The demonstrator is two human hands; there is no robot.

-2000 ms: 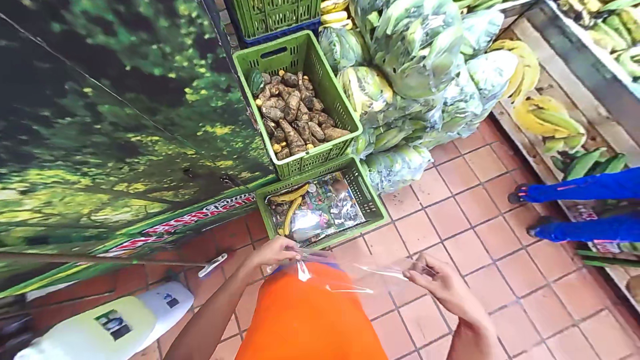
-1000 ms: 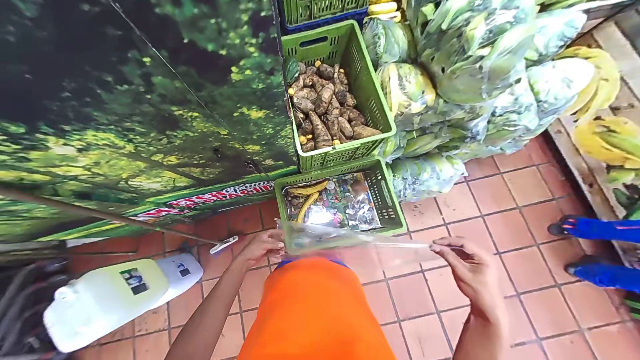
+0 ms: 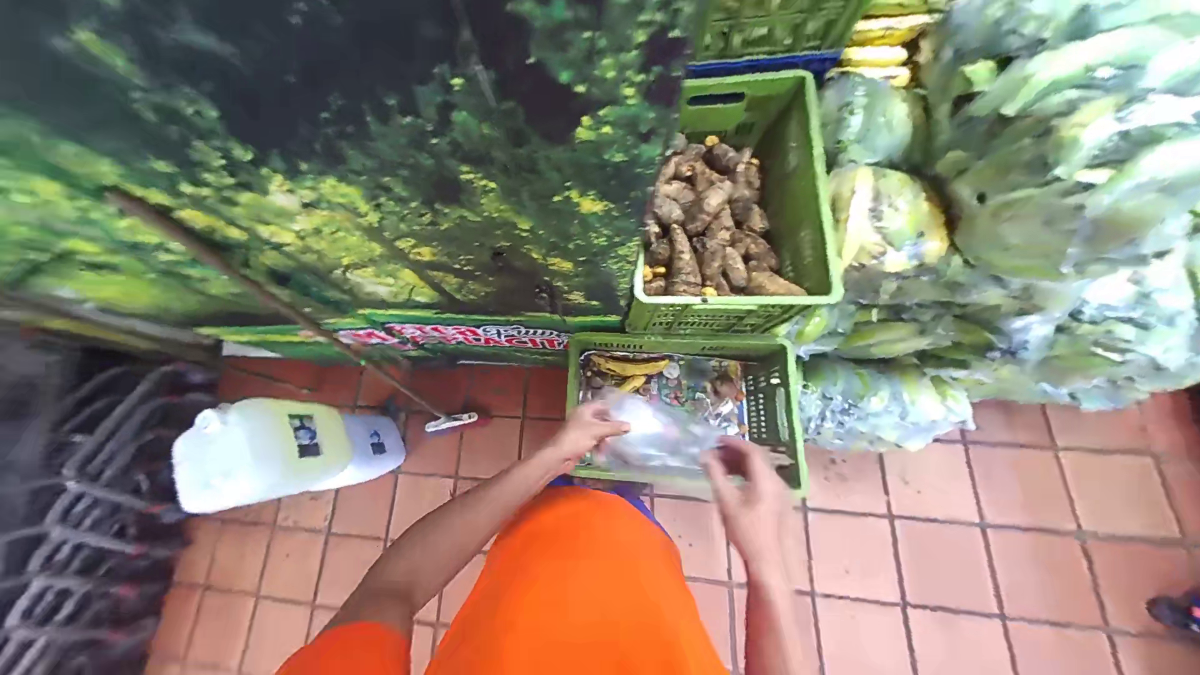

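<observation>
A clear plastic bag point(image 3: 656, 433) is stretched between my two hands, above the near part of a low green plastic crate point(image 3: 797, 412). My left hand point(image 3: 586, 433) pinches its left side, and my right hand point(image 3: 750, 483) grips the right side. Inside that crate lie yellow-brown bananas or plantains point(image 3: 630, 367) and a colourful mix of small items partly hidden by the bag. Just beyond stands a taller green crate point(image 3: 816, 187) holding brown, soil-covered root vegetables point(image 3: 712, 220).
Large bagged green produce point(image 3: 1059, 216) is piled at the right. Plastic jugs point(image 3: 281, 450), a stick with a white head point(image 3: 450, 422) and dark metal racks point(image 3: 84, 525) stand at the left. A printed leafy panel point(image 3: 375, 169) rises ahead. Someone's shoe point(image 3: 1177, 611) shows at the right edge.
My hands have come closer together, and the bag that was stretched wide between them is now bunched over the low crate. The view has swung left.
</observation>
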